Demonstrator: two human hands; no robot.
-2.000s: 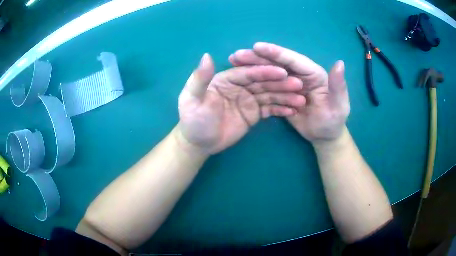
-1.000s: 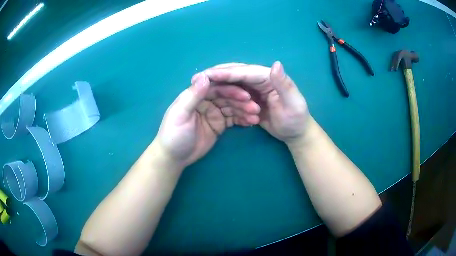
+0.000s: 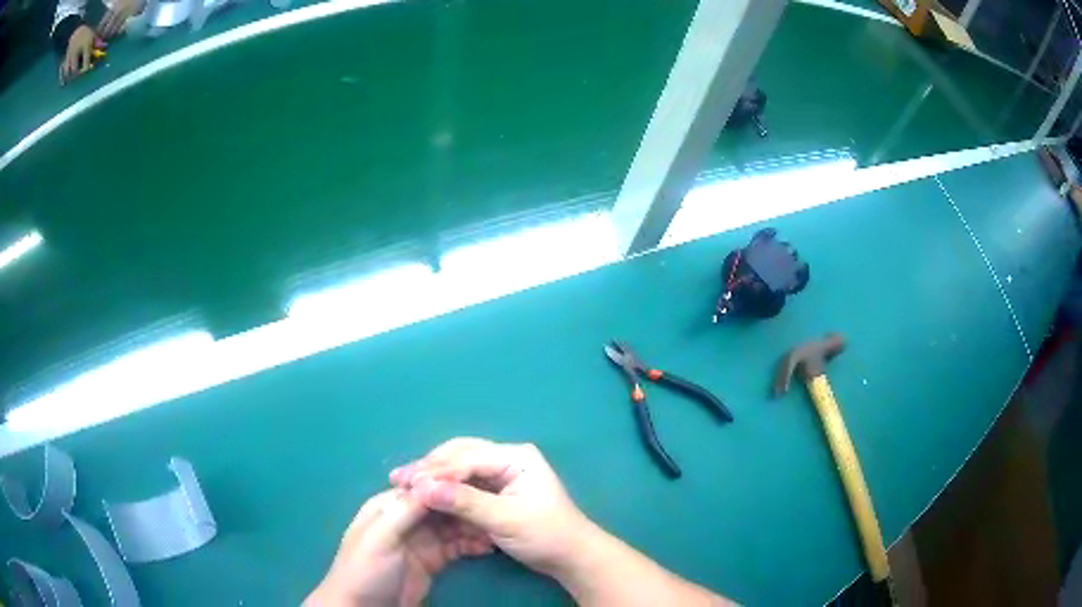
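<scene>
My left hand (image 3: 398,543) and my right hand (image 3: 513,500) touch at the fingertips at the bottom centre. My right thumb and fingers are bent over the fingertips of my left hand. No object shows in them, but the space between the fingers is partly hidden. Silver-grey mesh covers (image 3: 166,524) lie as open curved pieces at the lower left. The pliers (image 3: 642,385) lie with open jaws and handles spread, right of my hands. A black housing (image 3: 765,275) with thin red leads sits beyond them.
A claw hammer (image 3: 840,457) lies at the right. A white edge strip (image 3: 392,292) and upright post (image 3: 688,131) border the glossy green belt (image 3: 392,142). Another black unit (image 3: 746,107) sits behind the post. A person's hand (image 3: 78,50) shows at upper left.
The view has tilted up, bringing in the belt and post. My hands have gone from open and overlapping to fingertips together, lower in the picture.
</scene>
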